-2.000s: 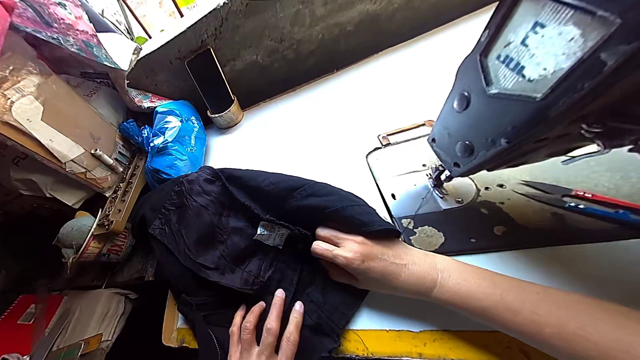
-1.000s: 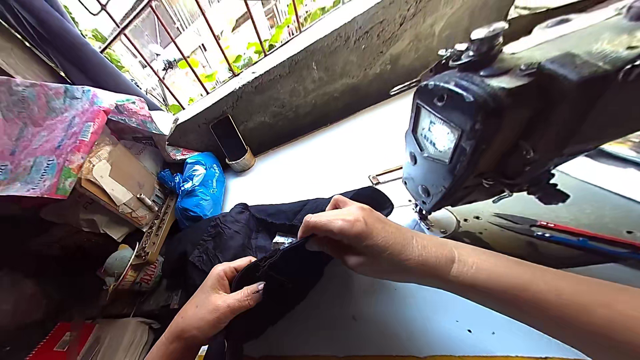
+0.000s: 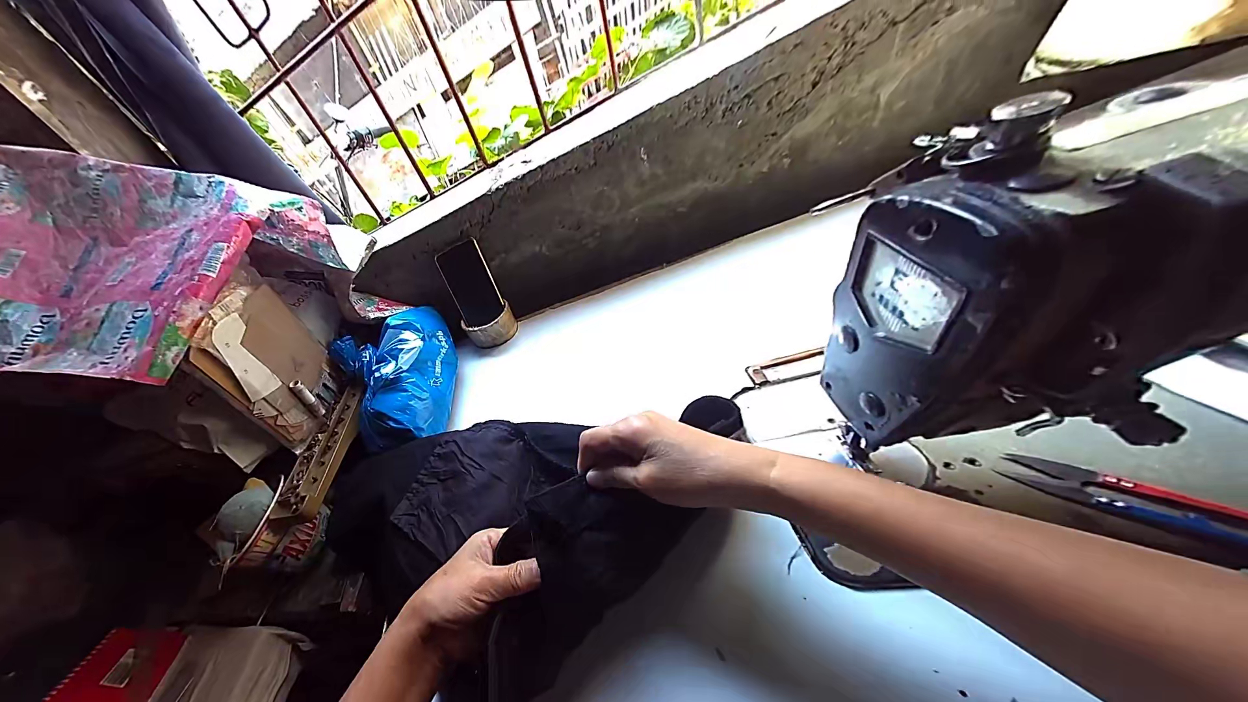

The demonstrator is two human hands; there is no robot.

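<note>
A black cloth garment (image 3: 604,546) lies bunched on the white table, partly over its left edge. My left hand (image 3: 468,590) grips its near edge between thumb and fingers. Farther up and to the right, my right hand (image 3: 663,458) pinches a fold of the same cloth. Right of that hand stands a dark sewing machine (image 3: 926,292), its needle area close behind my right wrist. Thread snips with red and blue handles (image 3: 1121,492) rest on the machine bed, beyond my right forearm.
A blue plastic bag (image 3: 405,375) touches the garment's far side. Near the concrete wall (image 3: 663,166), a phone (image 3: 470,283) leans in a round holder (image 3: 490,327). Left are cardboard pieces (image 3: 268,351), a wooden rack (image 3: 322,458) and a red notebook (image 3: 117,668). A barred window is behind.
My left hand, spread flat on the garment two seconds ago, now grips its edge. The cloth has been gathered up and folded between both hands. The view has tilted upward.
</note>
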